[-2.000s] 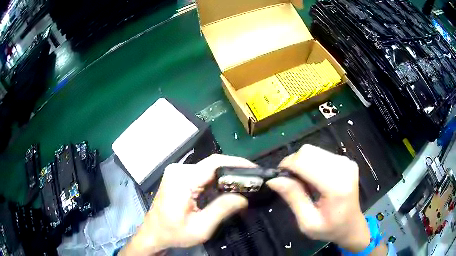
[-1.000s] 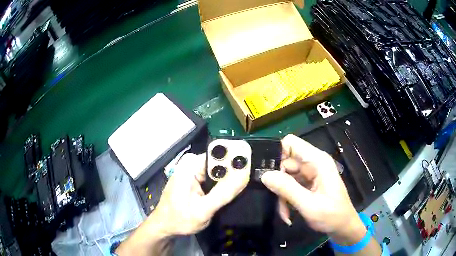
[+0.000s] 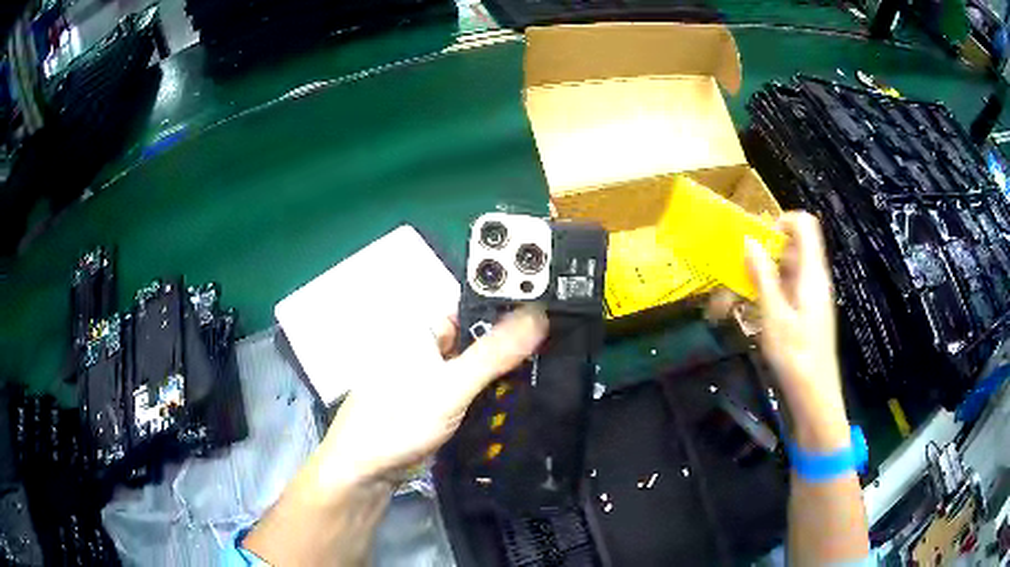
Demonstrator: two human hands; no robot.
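My left hand [image 3: 426, 404] holds a black phone body [image 3: 554, 354] near the middle of the view, thumb across its face below the camera. The pale camera lens plate [image 3: 509, 257] with three dark rings sits at its top left. My right hand [image 3: 792, 316] grips a yellow battery [image 3: 714, 238] by its right end, over the open brown battery box [image 3: 631, 133]. More yellow batteries [image 3: 642, 275] lie in the box. The battery in my hand hides part of them. The lower end of the phone body is hard to tell from the dark tray.
A white pad [image 3: 371, 310] lies left of the phone. Board-fitted phone bodies [image 3: 161, 366] stand at the left beside clear plastic wrap [image 3: 271, 465]. Stacked black blister trays [image 3: 886, 222] rise right of the box. A black parts tray [image 3: 653, 476] with small bits lies in front.
My right hand has left the phone body and moved up and right to the box, taking hold of a yellow battery. The left hand still holds the phone body. The view has shifted.
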